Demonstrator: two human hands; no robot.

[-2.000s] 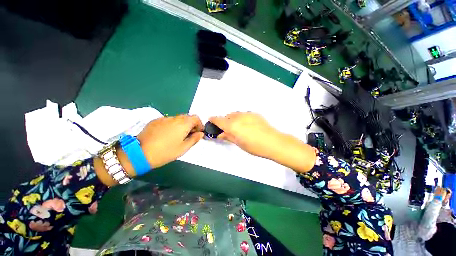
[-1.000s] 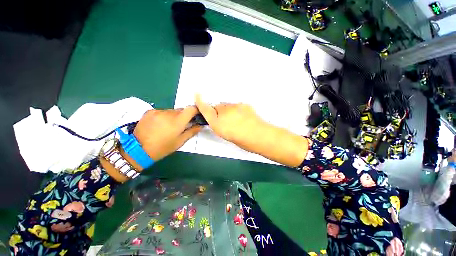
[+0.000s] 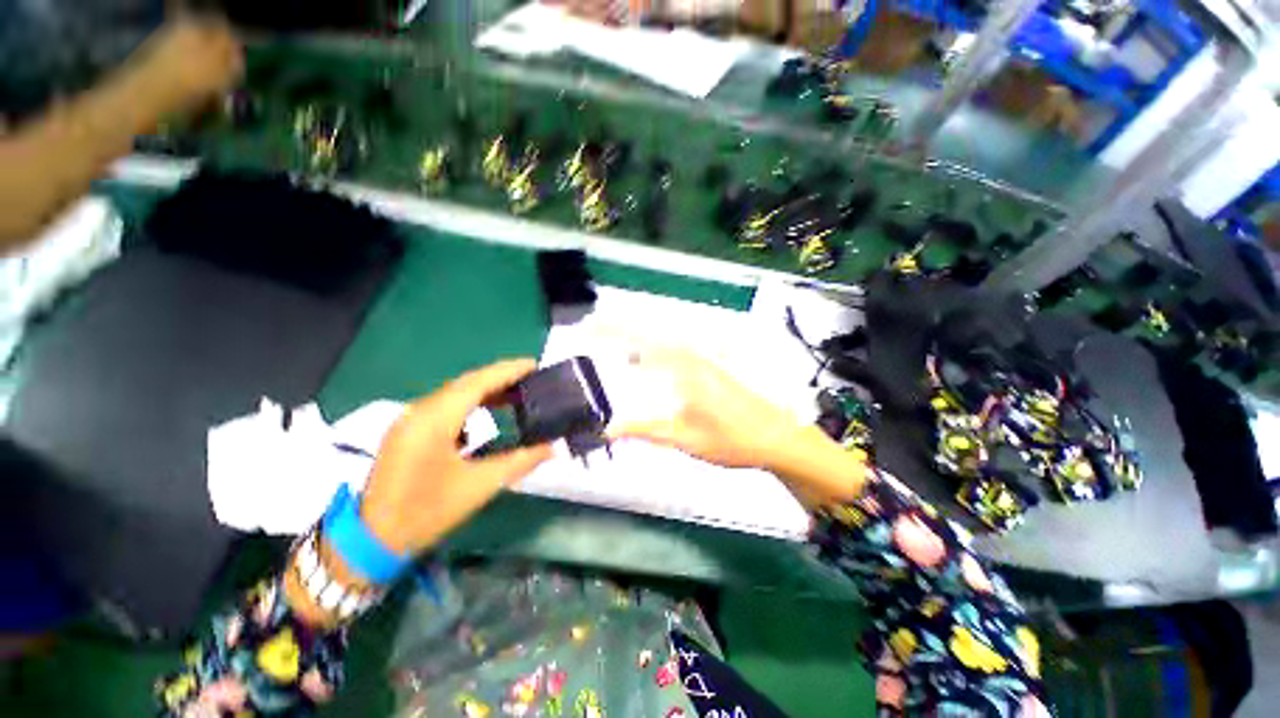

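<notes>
My left hand (image 3: 456, 456) holds a black adapter housing (image 3: 562, 400) over the white paper sheet (image 3: 688, 491). The housing is tilted, with a pale rim line on its right side and small dark pieces at its lower edge. A white and green patch shows between my left fingers. My right hand (image 3: 709, 407) is just right of the housing, fingers apart, with nothing visible in it; touch is unclear. A black cord (image 3: 354, 450) lies by the crumpled white cloth (image 3: 253, 470). Dark housings (image 3: 567, 276) stand at the paper's top left edge.
A pile of wired boards (image 3: 1018, 428) lies right. Behind the pale rail (image 3: 463, 232), the green conveyor (image 3: 674, 175) carries boards with yellow parts. A dark stock of housings (image 3: 267, 225) is on the dark mat (image 3: 183, 344) at left. Another person's blurred arm (image 3: 120, 119) is upper left.
The view has turned, showing more conveyor and the other person's arm. The housing, earlier mostly hidden between my joined hands, is now exposed in my left hand. My right fingers have spread beside it.
</notes>
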